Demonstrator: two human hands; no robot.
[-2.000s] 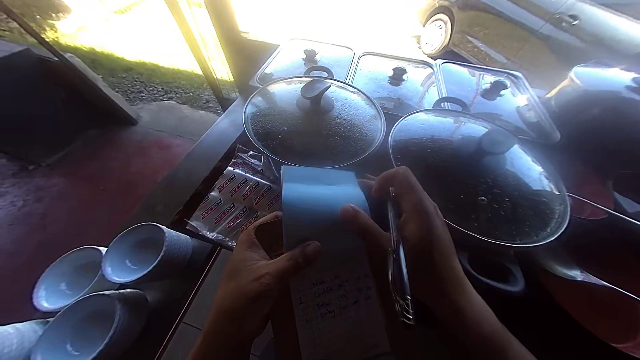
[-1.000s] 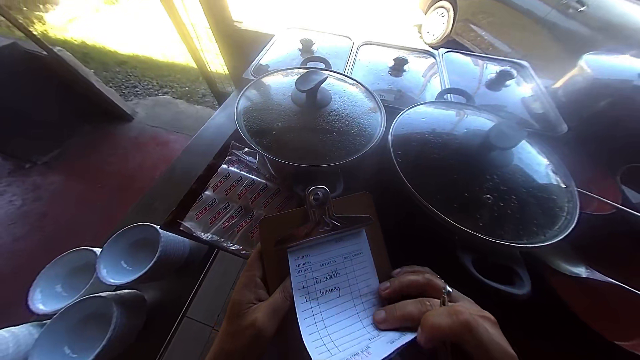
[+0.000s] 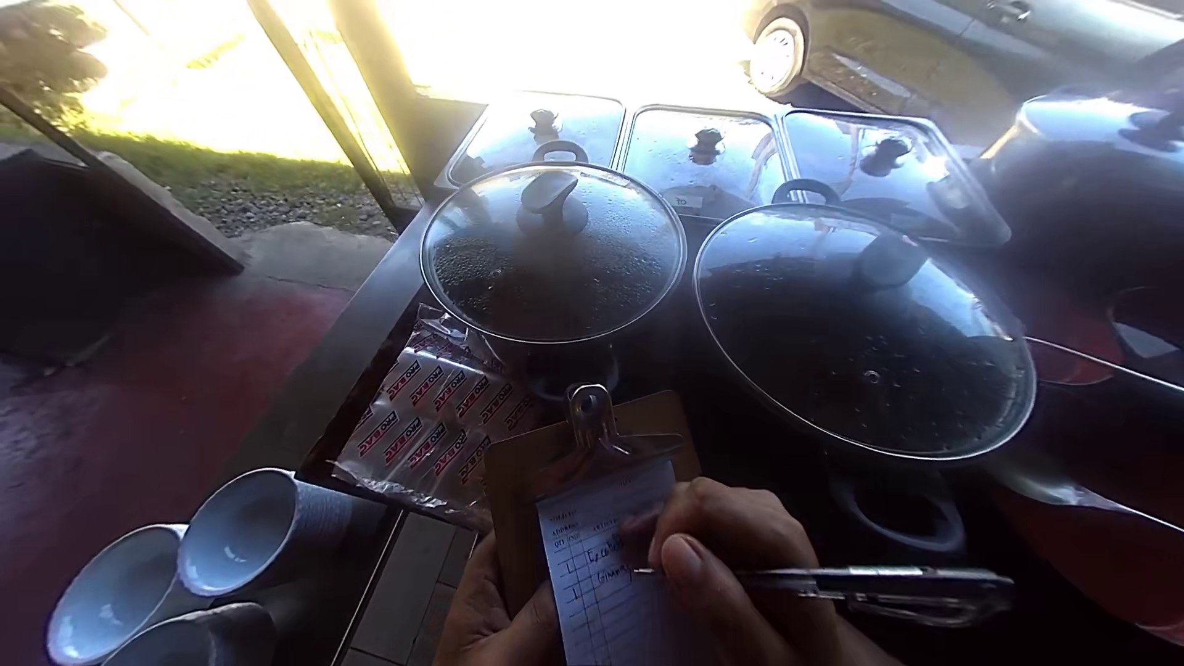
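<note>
At the lower middle, my left hand (image 3: pixel 504 615) grips the lower left edge of a brown clipboard (image 3: pixel 518 481), its thumb lying beside the paper. Under the metal clip (image 3: pixel 590 416) lies a white ruled form pad (image 3: pixel 601 592) with some handwriting on it. My right hand (image 3: pixel 740 564) rests over the pad's right side and holds a clear-barrelled pen (image 3: pixel 897 592), whose tip points left at the written lines. Part of the form is hidden behind my right fingers.
Two pots with round glass lids (image 3: pixel 555 277) (image 3: pixel 860 351) stand beyond the clipboard, and rectangular lidded trays (image 3: pixel 708 157) line the back. A plastic packet (image 3: pixel 435 416) lies left of the clipboard. White bowls (image 3: pixel 245 536) sit at lower left. A car (image 3: pixel 888 55) is outside.
Two seconds ago a blue-topped sheet was raised over the clipboard; it is no longer up. My right hand has moved onto the form, and the pen now points at the writing.
</note>
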